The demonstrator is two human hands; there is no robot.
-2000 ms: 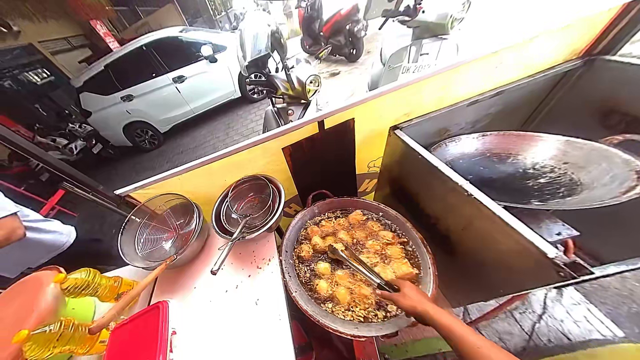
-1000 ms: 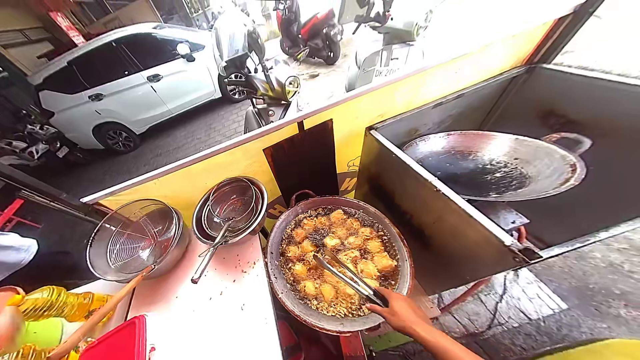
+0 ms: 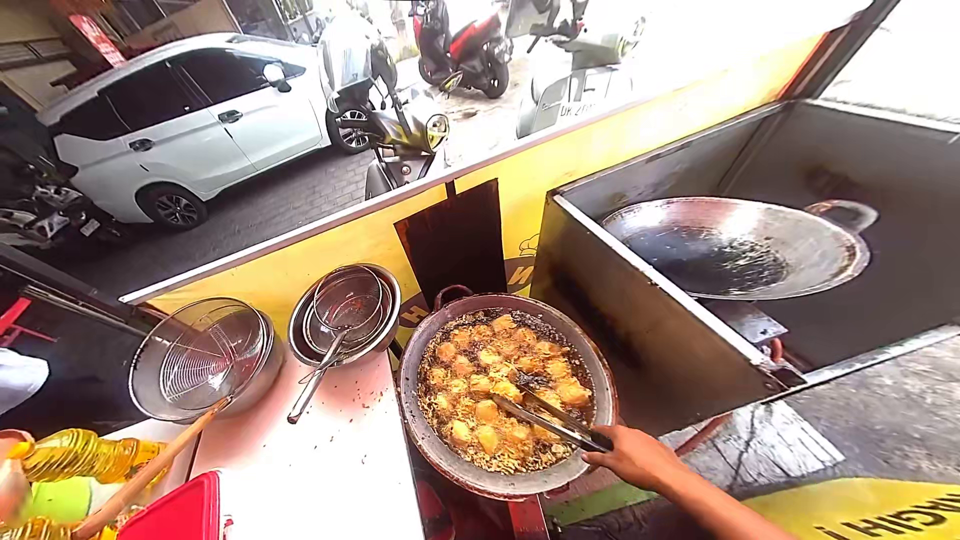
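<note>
My right hand is closed on the dark handles of metal tongs. The tongs' arms are spread, their tips among golden fried pieces in bubbling oil. A large, deep wok holds the oil and pieces. At the left edge, a blurred, cut-off part of what looks like my left hand is beside a plastic bottle of yellow oil; its grip cannot be made out. A wire skimmer with a wooden handle lies over a metal pot.
A small strainer rests in metal bowls on the white counter. A red plastic container is near the front. Right of the frying wok, a metal partition separates off another wok. A yellow panel borders the back.
The tongs' arms, close together two seconds ago, are now spread apart among the pieces. My right hand still holds them. The blurred hand at the left edge has shifted beside the bottle.
</note>
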